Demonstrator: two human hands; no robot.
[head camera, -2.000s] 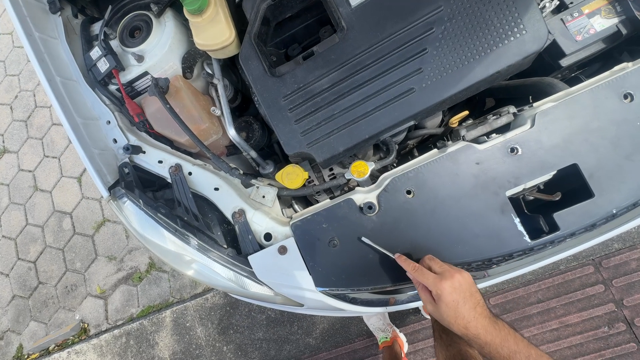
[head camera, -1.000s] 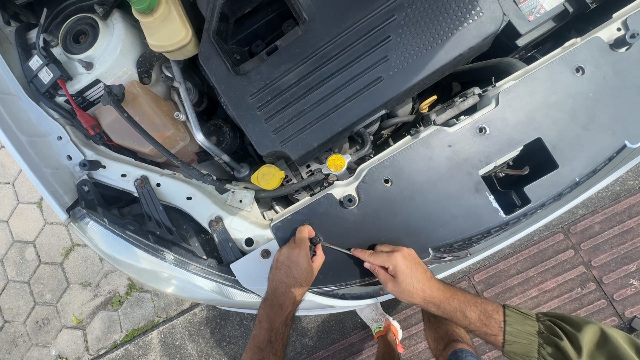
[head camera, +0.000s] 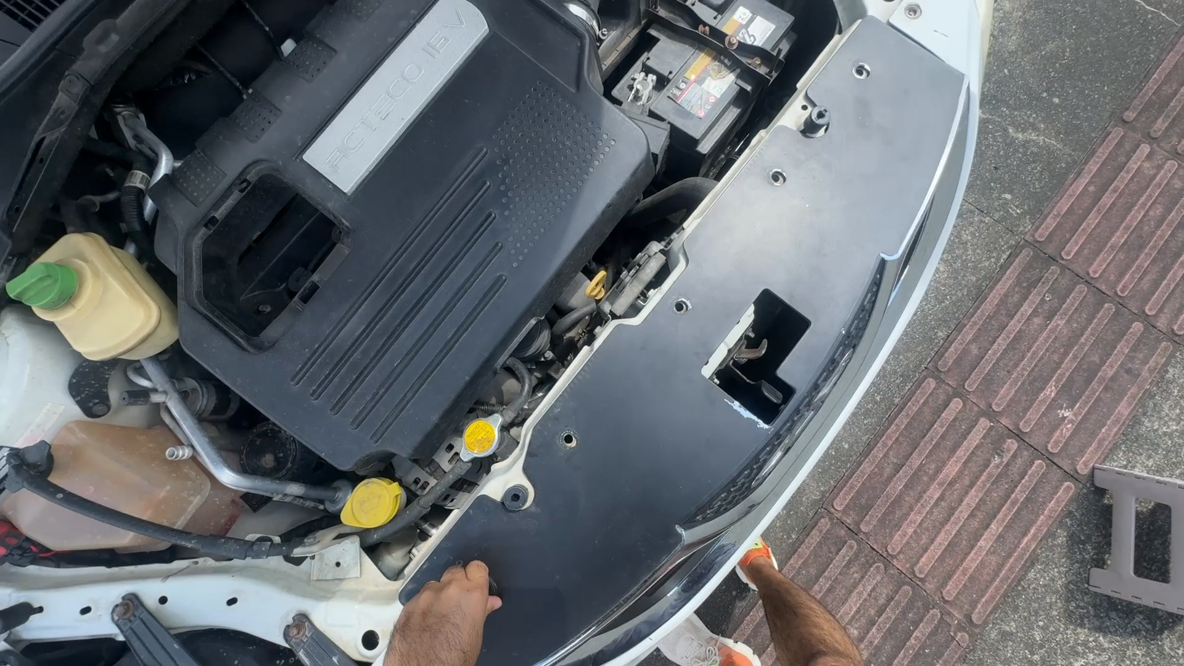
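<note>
My left hand (head camera: 446, 615) is at the lower middle, its fingers curled against the end of the black plastic radiator cover panel (head camera: 638, 398). A small dark spot shows beside the fingertips; whether the hand holds something is hidden. Two round holes nearest the hand are a mount with a dark ring (head camera: 515, 498) and a smaller hole (head camera: 569, 438). Above the hand lie the yellow reservoir cap (head camera: 372, 502) and the yellow radiator cap (head camera: 480, 437). Farther along, the panel has a cutout (head camera: 763, 356) with a metal latch part inside. My right hand is out of view.
The engine cover (head camera: 416, 231) fills the upper middle, with the battery (head camera: 703, 83) at its right. A green-capped reservoir (head camera: 102, 296) stands at the left. The bumper edge, my legs and shoes (head camera: 689, 643), ribbed paving (head camera: 971, 453) and a grey plastic stool (head camera: 1124, 536) lie beyond the panel.
My right hand, which held a thin metal-shafted tool over the panel, has left the view, and so has the tool. My left hand remains near the panel's end. The view has turned and shifted.
</note>
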